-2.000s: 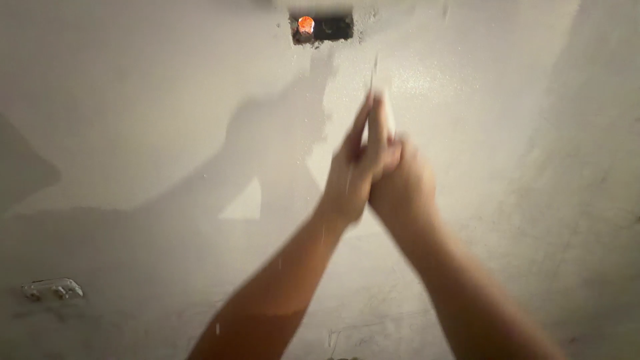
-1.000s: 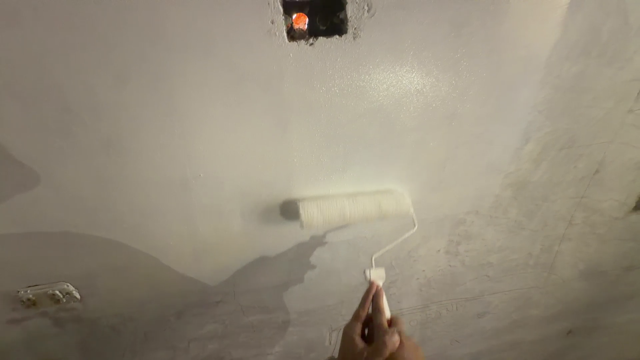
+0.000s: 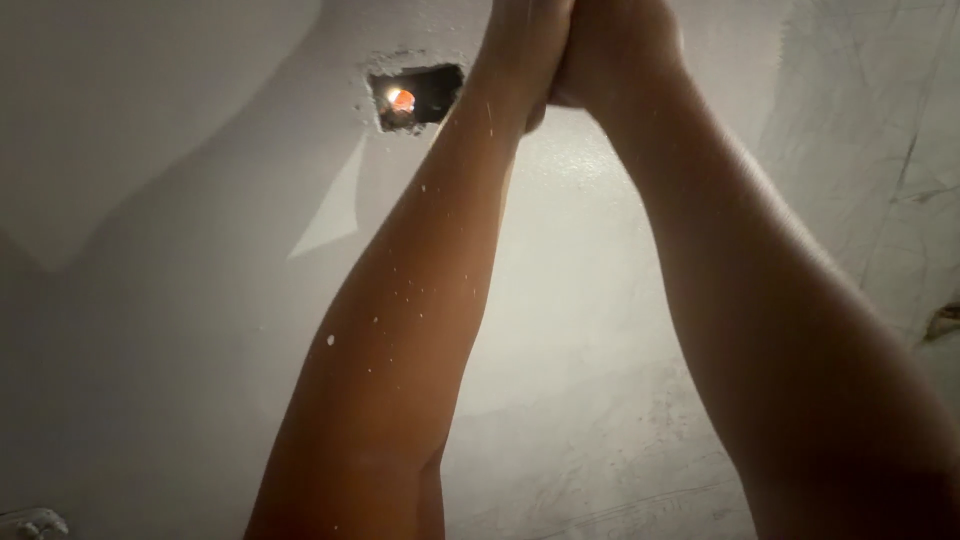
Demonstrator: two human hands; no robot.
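Both arms reach up in front of a pale, partly painted wall. My left hand is at the top edge, just right of a rectangular hole, with its fingers cut off by the frame. Close against it on the right is my right hand, also cut off at the top. The paint roller is out of view, so what the hands hold cannot be seen. Small white paint specks dot my left forearm. The wall shines wet between the forearms.
The rough-edged wall hole has an orange piece inside. A fitting or opening shows at the lower left, and another broken hole at the right edge. Marked, greyer wall lies to the right.
My hands have moved up the wall from below the hole to the top edge. The white paint roller, seen a second ago, has left the view. Both forearms now show.
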